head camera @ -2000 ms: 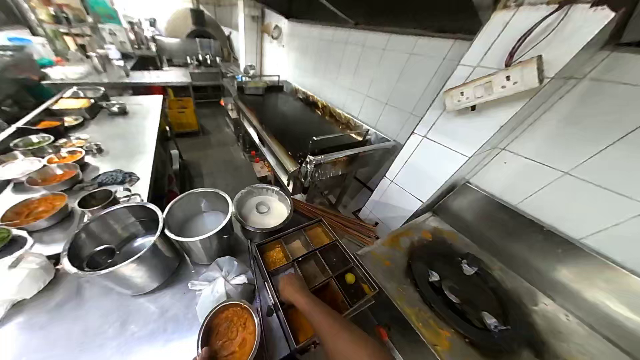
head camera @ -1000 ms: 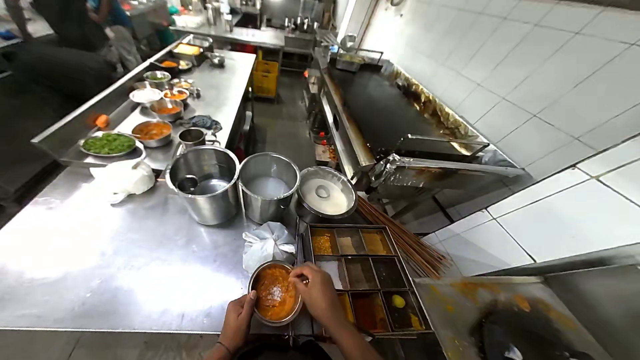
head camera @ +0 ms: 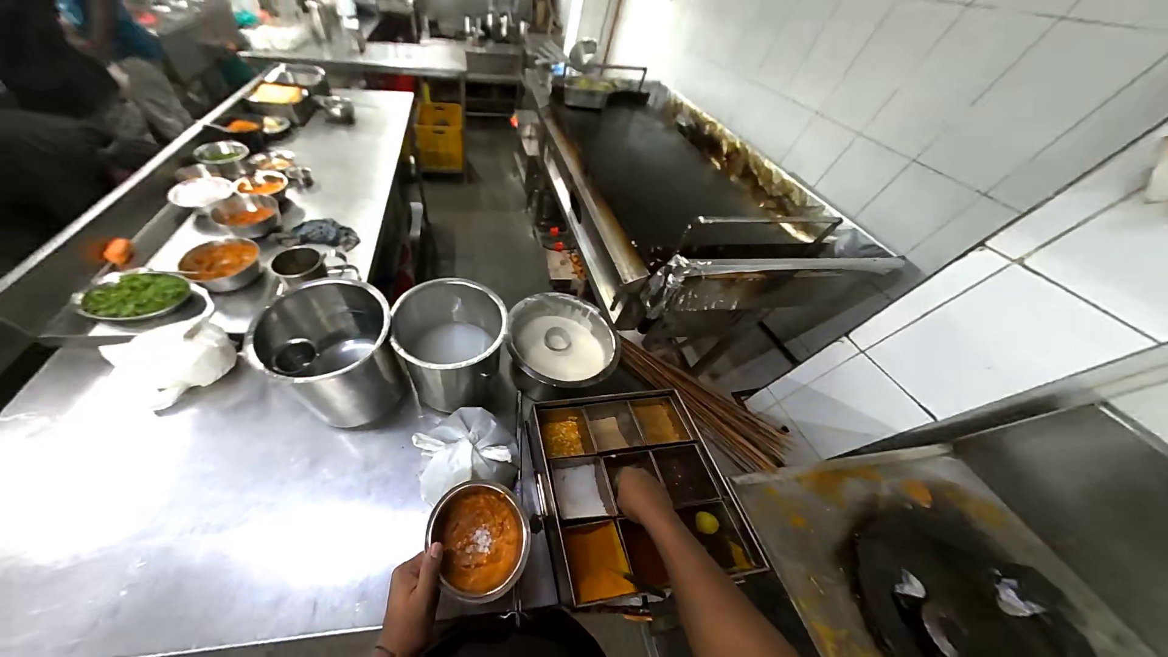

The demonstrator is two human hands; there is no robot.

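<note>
My left hand (head camera: 412, 598) grips the rim of a steel bowl (head camera: 480, 581) of orange gravy, with a small heap of white grains on top. The fingers of my right hand (head camera: 641, 493) reach down into the middle compartment of a metal spice box (head camera: 538, 438); the fingertips are hidden, so I cannot tell whether they hold anything. Around that compartment lie white grains (head camera: 578, 491), orange powder (head camera: 595, 558) and other spices. A knotted white plastic bag (head camera: 467, 447) stands just behind the bowl.
Two deep steel pots (head camera: 333, 388) (head camera: 447, 383) and a bowl of white batter (head camera: 563, 351) stand behind. Right lies a stained burner (head camera: 940, 566); beyond are skewers (head camera: 703, 401) and a black griddle (head camera: 648, 164). Food bowls (head camera: 219, 265) line the left; a person (head camera: 146, 91) stands far left.
My right hand has moved from over the bowl to the spice box's middle compartment. My left hand still holds the bowl. White grains, not seen on the gravy two seconds ago, lie on it.
</note>
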